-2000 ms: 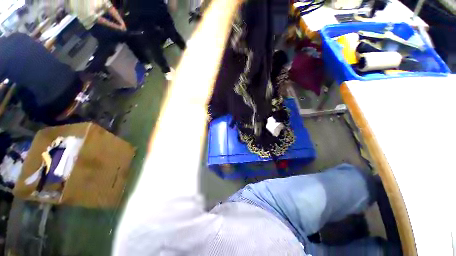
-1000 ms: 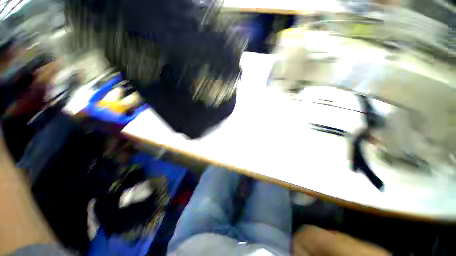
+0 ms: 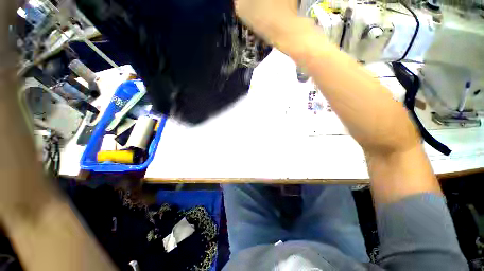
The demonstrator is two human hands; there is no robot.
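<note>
A black garment hangs raised over the white table, blurred, its top cut off by the upper picture edge. Pale embroidery shows along its right side. My right hand is at the top edge beside the garment's right side; its fingers are cut off or hidden, so its grip cannot be told. My left forearm runs up the left side, blurred, and my left hand is out of the picture.
A blue basket with thread cones stands at the table's left. A sewing machine is at the upper right. A black strip lies near a metal foot. Below left, a blue crate holds embroidered black cloth with a white label.
The view has swung from the floor and crate to face the table. The raised garment stays at the upper middle since one second ago. My right forearm now reaches up across the table.
</note>
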